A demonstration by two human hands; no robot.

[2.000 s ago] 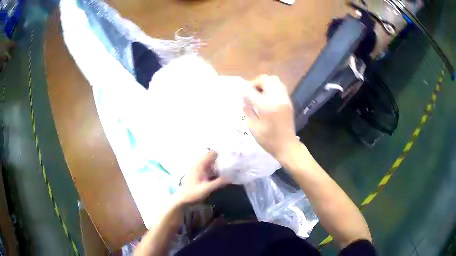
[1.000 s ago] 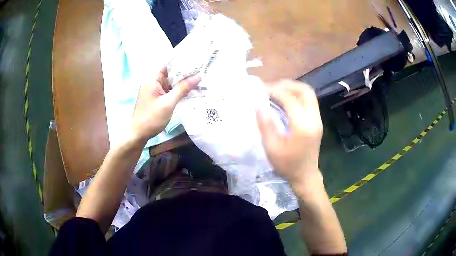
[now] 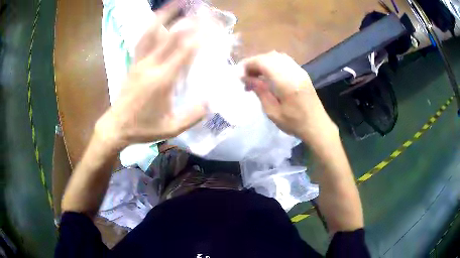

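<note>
White plastic roll wrapping lies crumpled at the table's near edge, overexposed, with a blurred dark printed area. A white to pale mint fabric roll runs away from me at the left; its near part is hidden. My left hand is blurred over the roll and wrapping, fingers spread, with nothing seen in it. My right hand is at the wrapping's right side with fingers curled; whether it pinches the film cannot be told.
The brown table extends left and beyond the wrapping. A long grey bar-shaped object lies at its right edge, with a black mesh item below it. More crumpled film hangs near my body. Yellow-black tape marks the green floor.
My left hand has let go of the wrapping and opened above it. My right hand has moved slightly left and up, its fingers curled. The wrapping has shifted and its printed area is less readable.
</note>
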